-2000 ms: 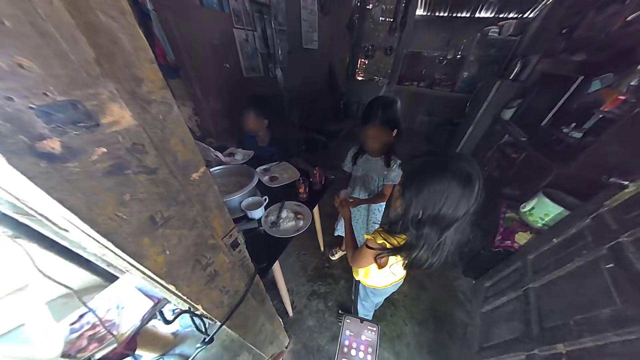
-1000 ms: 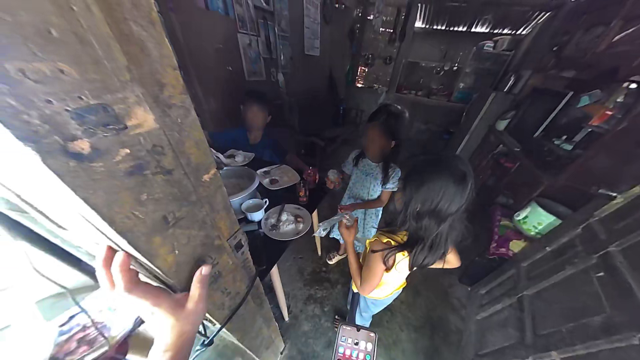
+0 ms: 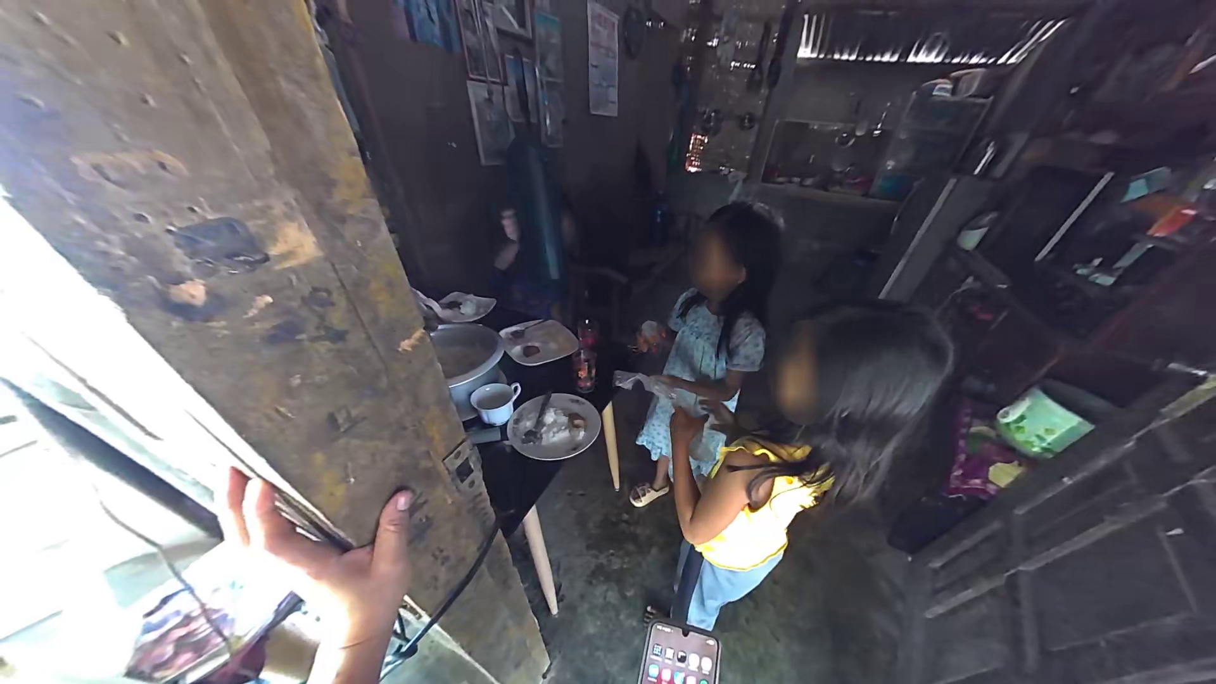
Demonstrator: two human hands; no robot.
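My left hand (image 3: 328,560) lies against the edge of a worn wooden door or post (image 3: 313,313) at the lower left, thumb spread on its near face and fingers at its outer edge. My right hand is not visible. A smartphone (image 3: 680,654) with a lit screen stands out at the bottom edge; what holds it is hidden. A dark table (image 3: 518,480) bears a large metal pot (image 3: 467,366), a white cup (image 3: 495,403), a plate of rice with a spoon (image 3: 555,427), two more plates and a drinking glass (image 3: 585,369).
Two people stand beyond the table, one in a yellow top (image 3: 750,513), one in a light blue dress (image 3: 698,366); their hands meet at a clear plastic bag. A third person is in shadow behind the table. A dark slatted wooden panel (image 3: 1073,541) borders the right, near a green-and-white packet (image 3: 1045,423).
My left hand, not visible two seconds ago, has come onto the wooden edge. The person behind the table has moved from the seat seen one second ago and appears upright.
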